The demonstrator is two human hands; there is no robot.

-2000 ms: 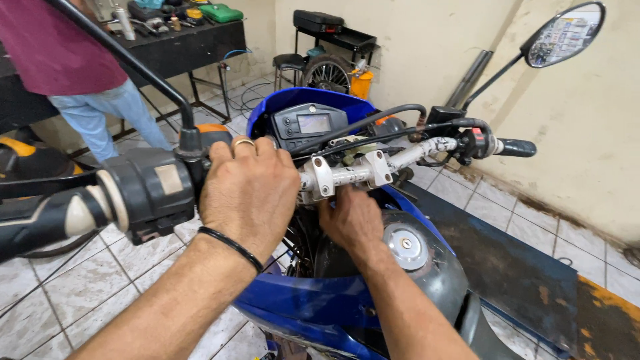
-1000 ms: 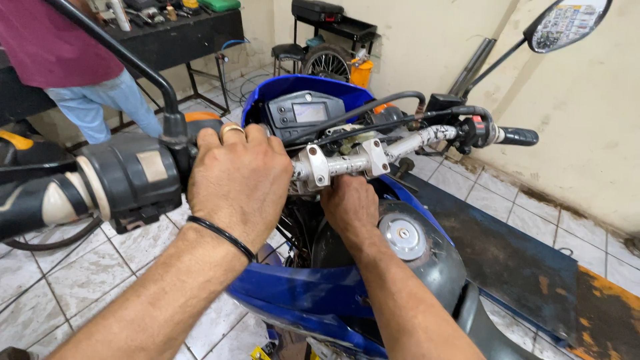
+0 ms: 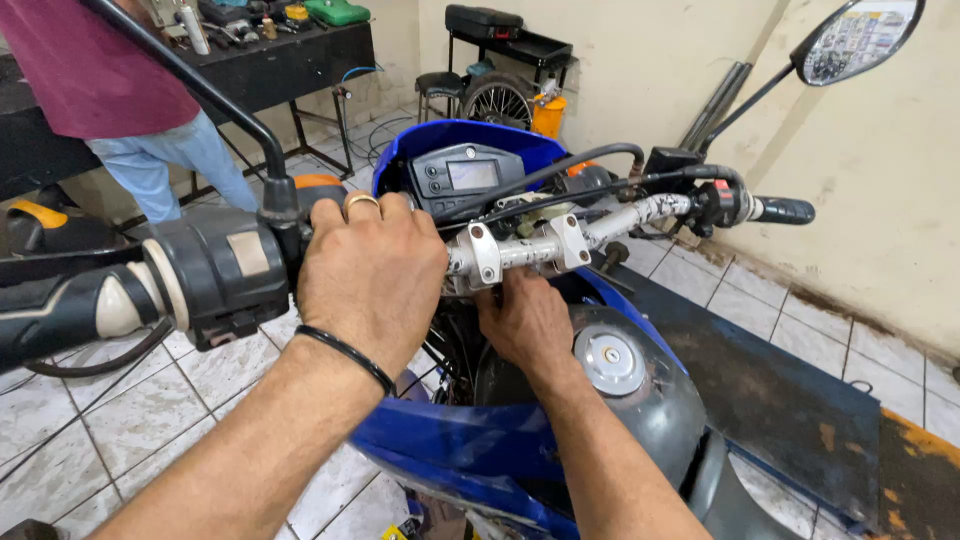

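Observation:
My left hand (image 3: 371, 277), with a ring and a black wristband, is closed over the motorcycle's handlebar (image 3: 645, 214), just inboard of the left switch housing (image 3: 225, 262). My right hand (image 3: 529, 315) reaches under the white handlebar clamps (image 3: 484, 255), near the steering head; its fingertips are hidden, so what they touch cannot be told. Ahead of both hands is the instrument cluster (image 3: 471, 176) in a blue fairing (image 3: 401, 142). The fuel tank with its round keyed cap (image 3: 609, 358) lies beside my right wrist.
A person (image 3: 105, 67) in a maroon shirt stands at a black workbench (image 3: 300, 67) with tools, front left. A spoked wheel (image 3: 496, 101), stool (image 3: 439, 84) and orange container (image 3: 549, 116) stand by the wall. A dark metal platform (image 3: 772, 382) lies right; a mirror (image 3: 859, 41) sticks out above.

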